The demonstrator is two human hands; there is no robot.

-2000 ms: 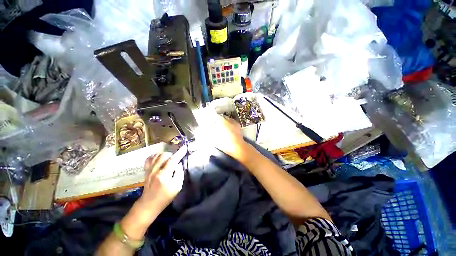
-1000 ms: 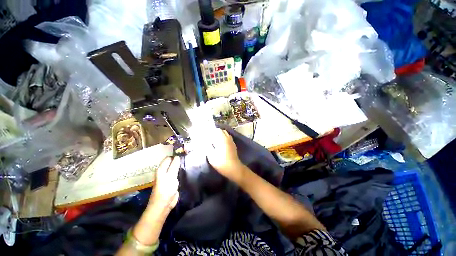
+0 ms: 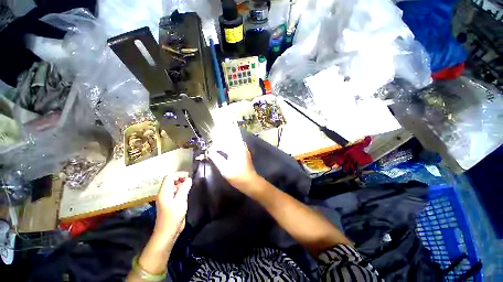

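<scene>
A dark garment [image 3: 242, 204] drapes from the press over the table edge and my lap. The press [image 3: 190, 71] stands behind it, its slotted arm sticking out left. My right hand [image 3: 234, 162] lies on the garment by the press's die area [image 3: 199, 144], fingertips on the cloth; lamp glare hides part of it. My left hand [image 3: 174, 198] is left of the cloth near the table edge, fingers bent with thumb near the fingertips; I cannot tell if it holds a small part.
A left parts tray [image 3: 126, 148] and a divided tray [image 3: 274, 135] flank the press. A control box [image 3: 242, 82], bottles [image 3: 233, 33], a long screwdriver [image 3: 333, 136] and plastic bags [image 3: 353, 44] lie around. A blue crate [image 3: 441, 220] is at lower right.
My left hand has come away from the die area, down and to the left. My right hand has shifted slightly left and up to the die area with the cloth.
</scene>
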